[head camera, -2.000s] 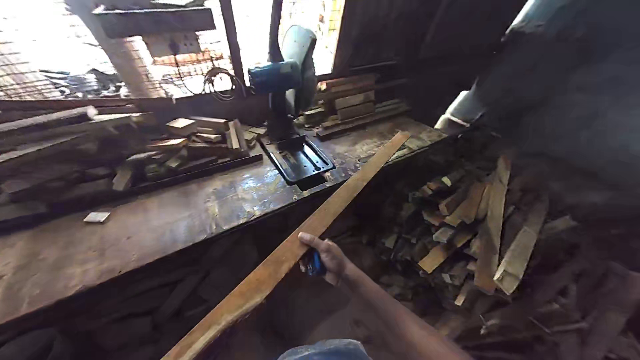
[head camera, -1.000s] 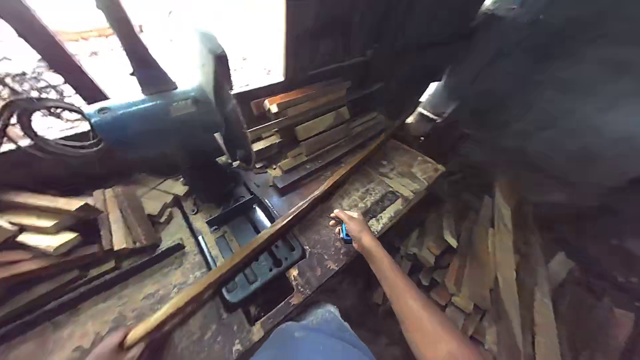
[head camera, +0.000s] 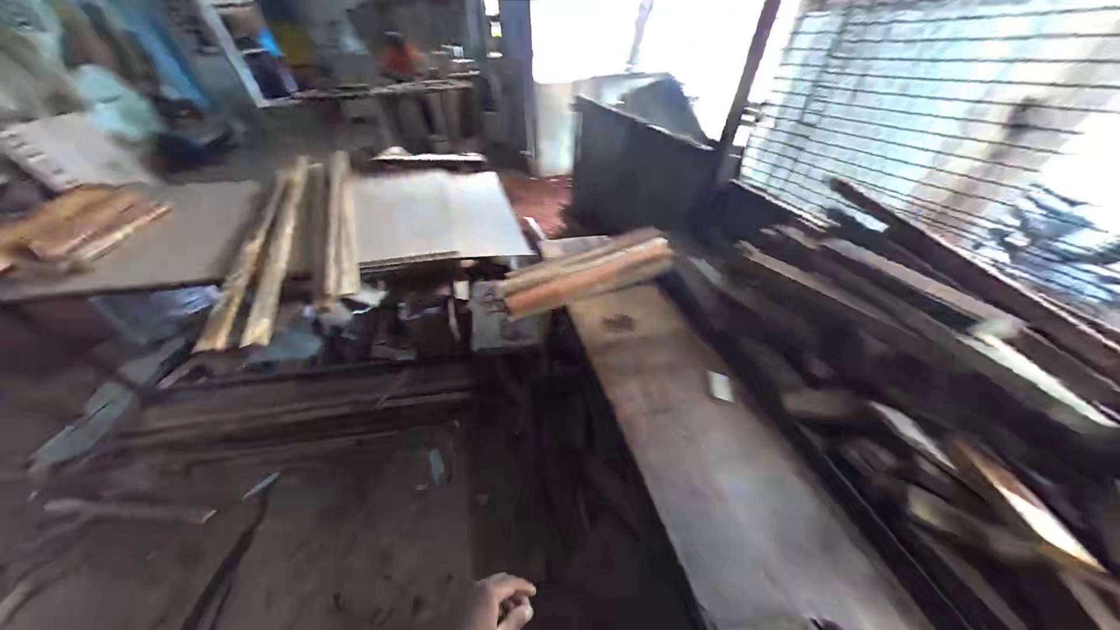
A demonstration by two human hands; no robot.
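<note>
Low in the head view, at the bottom edge, my left hand (head camera: 506,600) is partly seen, its fingers loosely curled and a little apart, with nothing visible in it. It is over the dark floor, left of a long wooden workbench (head camera: 700,464). My right hand is out of view. A small pale block (head camera: 721,386) lies on the bench. At the bench's far end rests a bundle of wooden strips (head camera: 586,273). The long board and the saw are not in view.
Offcuts and boards (head camera: 927,306) are heaped along the bench's right side. To the left, long wooden battens (head camera: 282,254) overhang a table with a pale sheet (head camera: 429,214). Sticks (head camera: 131,510) lie on the floor. A person in orange (head camera: 402,58) is far back.
The view has swung far to the left, along the bench. My left hand, on the long board one second ago, now shows without it. My right hand, the board and the saw have left the view.
</note>
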